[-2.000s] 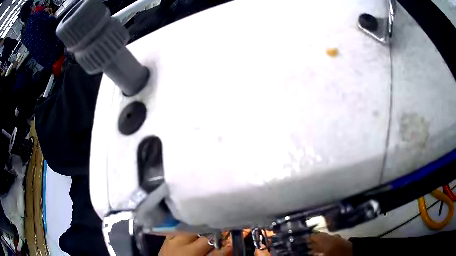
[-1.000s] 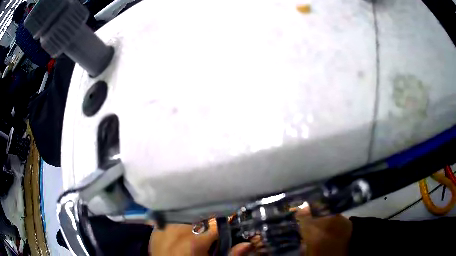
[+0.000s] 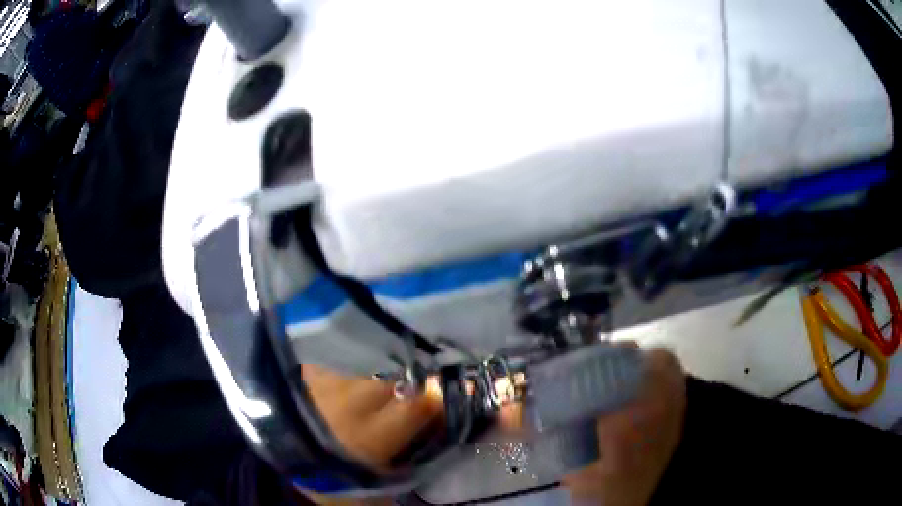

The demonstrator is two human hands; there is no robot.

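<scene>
The white sewing machine head [image 3: 495, 109] with a blue stripe fills most of the view. Grey ribbed tension knobs [image 3: 588, 387] and the curved chrome take-up lever guard [image 3: 225, 326] stand in front of the hands. My left hand [image 3: 366, 420] is at the bottom, left of the knobs, partly behind the guard. My right hand [image 3: 638, 425] is at the bottom right of the knobs, its fingers mostly hidden. The fingertips, the needle area and anything held are hidden or blurred. A black garment [image 3: 158, 395] lies left of the machine head.
Scissors with orange-red and yellow handle loops [image 3: 849, 356] lie right of the machine. A brown cardboard strip [image 3: 54, 366] runs along the table's left edge. A person in dark clothing [image 3: 67, 54] is at the upper left. A dark band wraps the machine arm.
The view has shifted, so the machine head sits higher and its front, the knobs and both hands show more. More of the scissor handles shows.
</scene>
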